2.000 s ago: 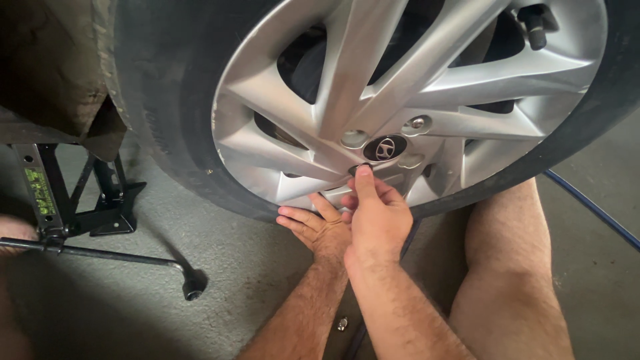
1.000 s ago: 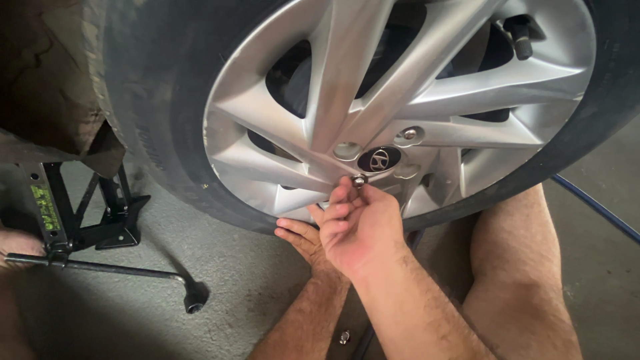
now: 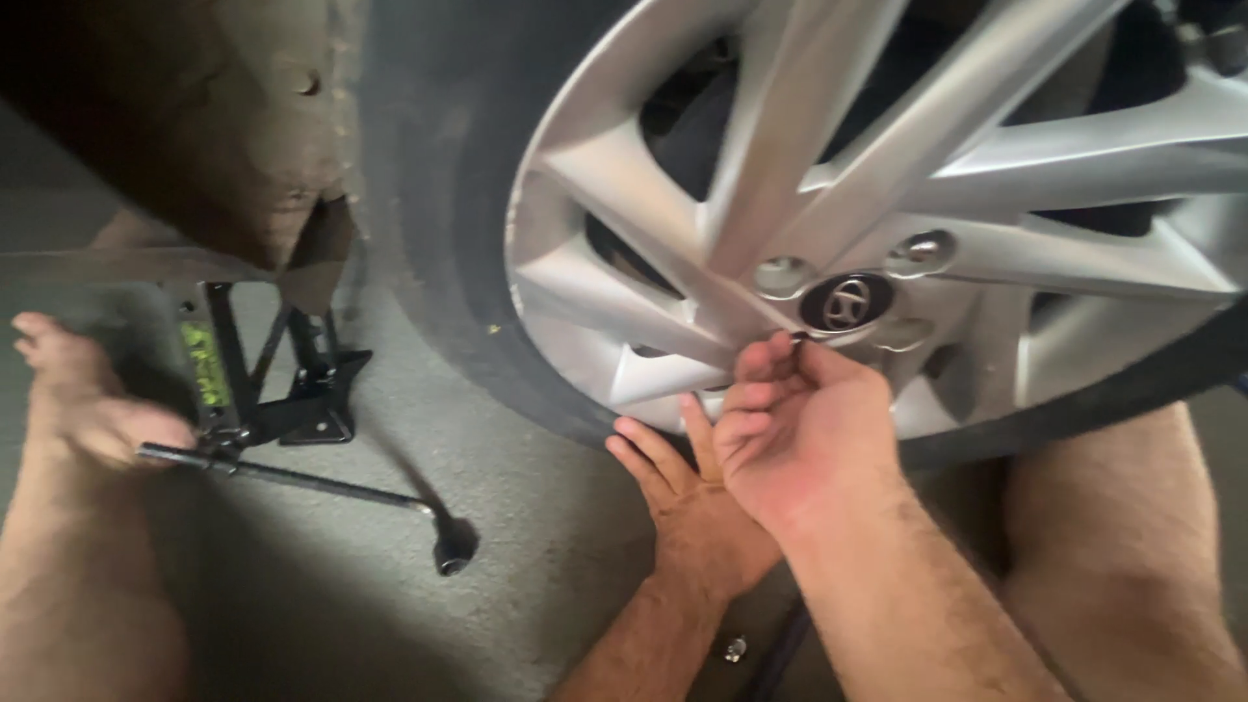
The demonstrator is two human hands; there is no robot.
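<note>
A silver alloy wheel (image 3: 770, 127) with a black Hyundai centre cap (image 3: 846, 302) fills the upper right, inside a black rubber tyre (image 3: 458, 283). My right hand (image 3: 804, 429) is at the hub, its fingertips closed just below the cap; in this blurred view a small dark end shows between them, probably of the lug nut. One lug nut (image 3: 921, 252) sits in the hole to the right above the cap, while the hole (image 3: 783, 276) at upper left shows no nut. Fingers spread, my left hand (image 3: 687, 497) rests against the tyre's lower edge, partly behind the right wrist.
A black scissor jack (image 3: 292, 390) stands under the car body at left, with an L-shaped lug wrench (image 3: 322, 485) on its end. A loose lug nut (image 3: 735, 648) lies on the grey floor (image 3: 526, 585). My bare foot (image 3: 88, 400) and leg (image 3: 1111, 526) flank the work.
The right hand's fingers have stayed near the hole below the cap; the hand turned palm-side to view since the earliest frame. A shiny lug nut showed at its fingertips one second ago. The view has moved closer.
</note>
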